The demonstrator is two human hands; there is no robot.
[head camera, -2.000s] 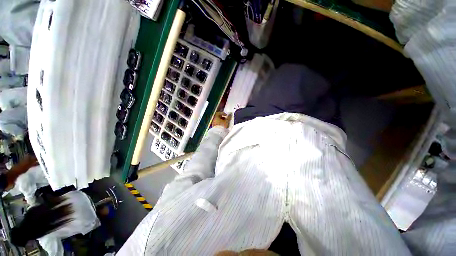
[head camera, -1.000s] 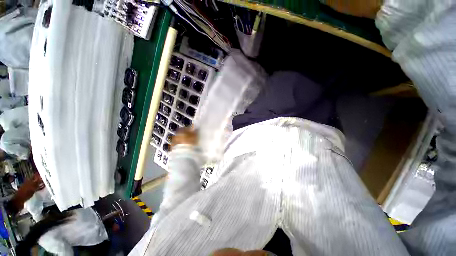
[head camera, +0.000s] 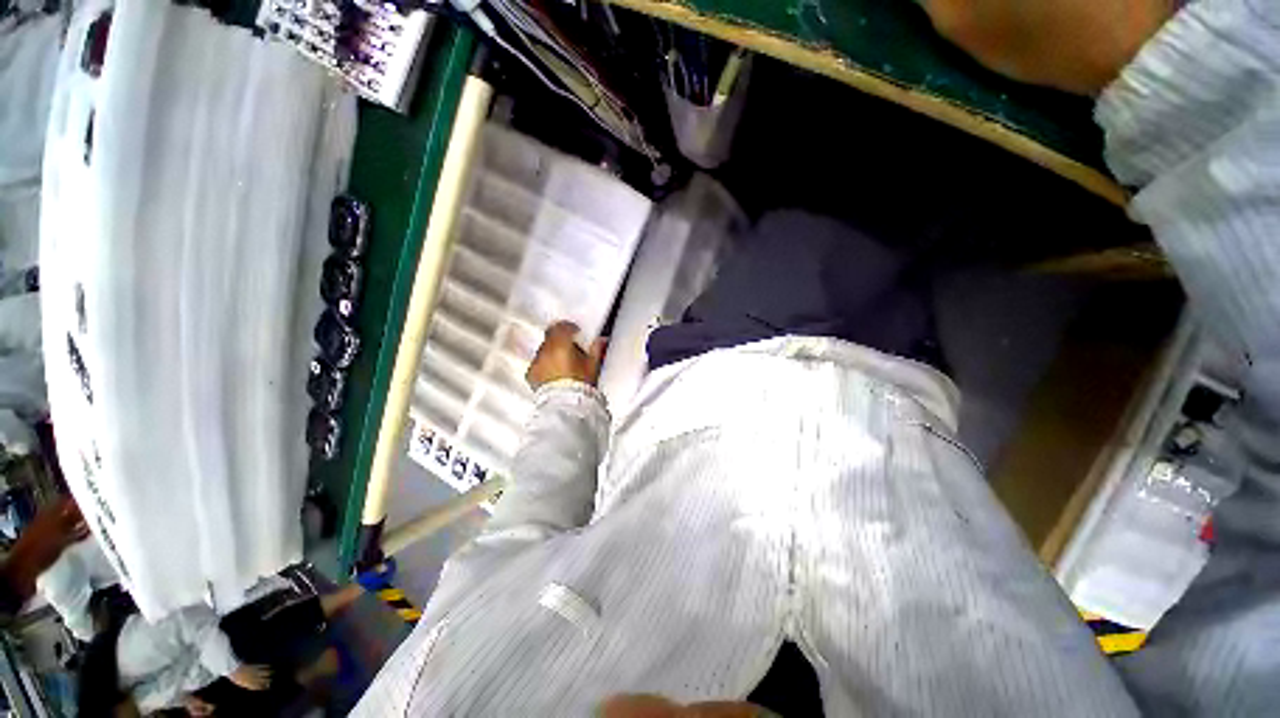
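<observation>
A white ribbed tray (head camera: 520, 239) lies at a slant over the place where the rows of dark units showed. A few small dark units (head camera: 449, 456) show at its lower end. My left hand (head camera: 566, 359) is at the tray's lower right edge, its fingers bent around the edge. A translucent white tray or cover (head camera: 671, 253) lies beside it, against my lap. My right hand (head camera: 1046, 35) is at the top right over the green bench, cut off by the picture's edge. Its fingertips and anything in them are hidden.
Dark watch-like units (head camera: 337, 281) line the green bench edge at left, beside a long white covered stack (head camera: 211, 309). A tray of small parts (head camera: 344, 42), cables (head camera: 562, 63) and a cup of tools (head camera: 702, 119) are at the top. People in white coats (head camera: 162, 652) are at lower left.
The ribbed white tray now covers the rows of dark units. My left hand moved left with a white piece, then back right to the tray's edge. My right hand shows more at top right.
</observation>
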